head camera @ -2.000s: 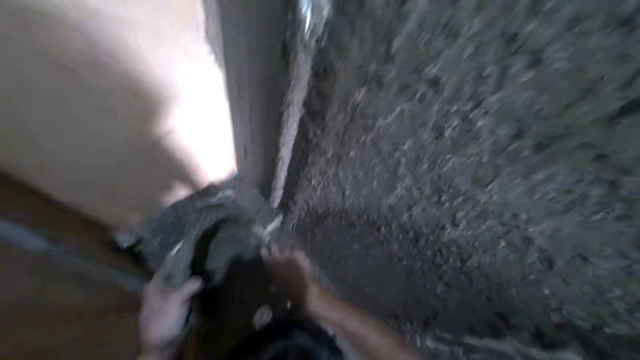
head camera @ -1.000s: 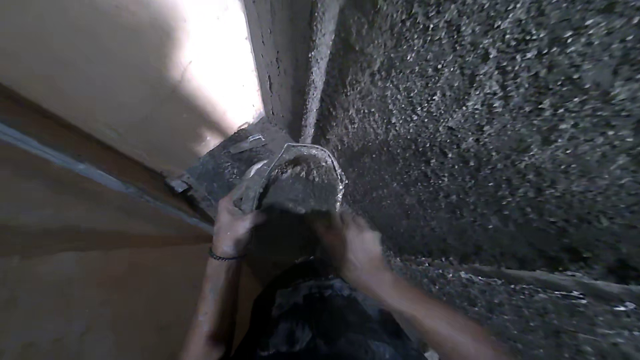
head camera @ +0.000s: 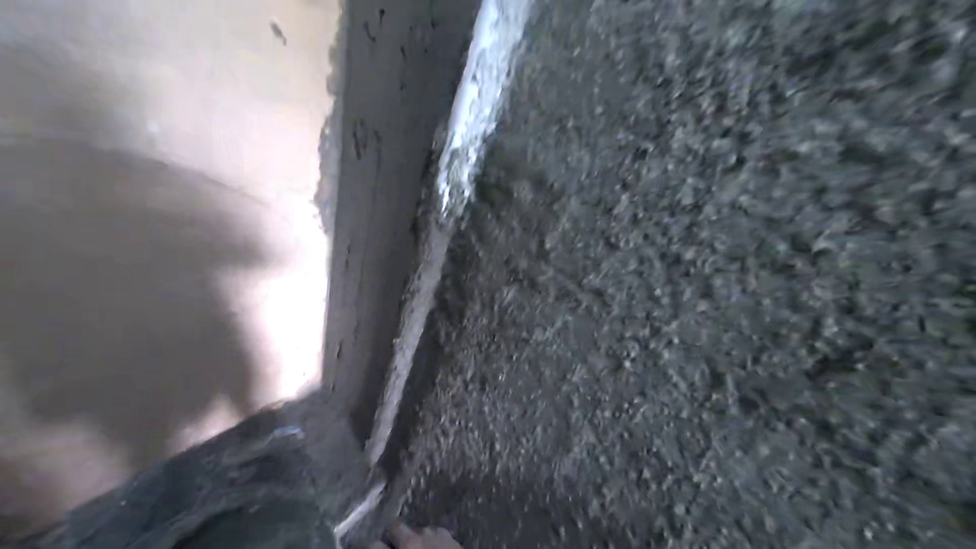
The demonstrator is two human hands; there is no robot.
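Only the fingers of my right hand (head camera: 419, 537) show, cut off by the bottom edge of the head view. They are close to a thin pale edge (head camera: 360, 509); whether they grip it cannot be told. To their left lies a dark, blurred, rounded shape (head camera: 252, 503), whose kind is unclear. My left hand is outside the picture. A rough grey surface of wet-looking mortar or concrete (head camera: 686, 305) fills the right side. Along its left border runs a narrow raised strip (head camera: 415, 320), bright and shiny at its upper end.
Left of the strip stands a smooth grey band (head camera: 381, 191) with small dark marks, like a post or wall edge. Beyond it is a pale tan surface (head camera: 152, 191), partly sunlit and partly shaded.
One second ago both hands were at a rounded, rimmed container of grey material; now only some fingers show at the bottom. The view has shifted strongly toward the strip and rough surface.
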